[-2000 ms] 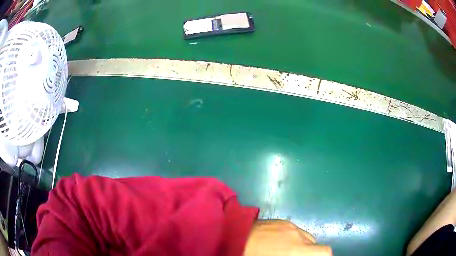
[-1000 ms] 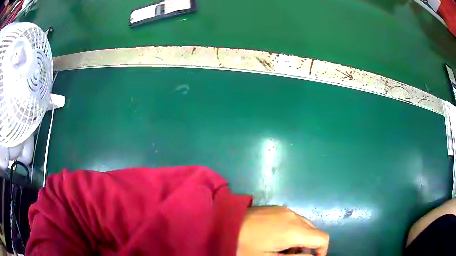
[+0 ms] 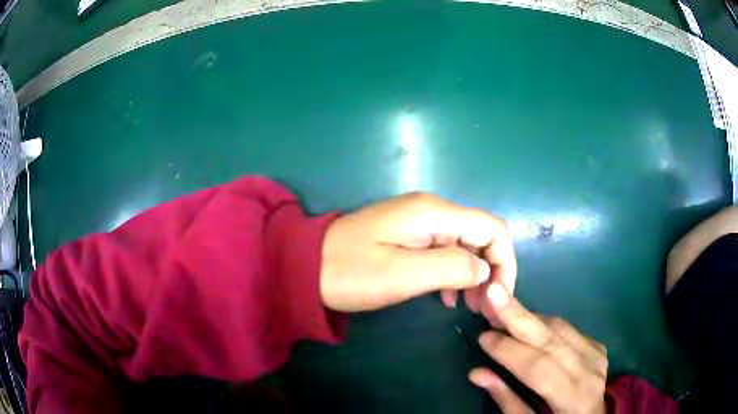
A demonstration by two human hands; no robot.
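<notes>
My left hand [image 3: 409, 251], bare with a red sleeve, is in the lower middle. Its fingers are curled and the thumb bends toward the index finger. No object shows in it, but the inside of the grip is hidden. My right hand [image 3: 554, 360] is at the lower right, its index fingertip touching or almost touching the left fingertips. A thin dark rod, apparently tweezers [image 3: 522, 390], lies under its fingers, with a small pale tip pointing up-left. No phone housing shows between the hands.
The shiny green bench [image 3: 324, 113] is bounded by a pale worn strip [image 3: 243, 10]. Phone half-assemblies are cut off at the top left [image 3: 86, 6] and top right [image 3: 689, 18]. A white fan [image 3: 8, 154] stands left, papers [image 3: 716, 81] right. Another person's arm [image 3: 700, 247] is at right.
The view has tilted down, so the strip and fan have shifted toward the rim. The phone half-assembly beyond the strip has moved left. Both my hands now show; earlier only the left was visible.
</notes>
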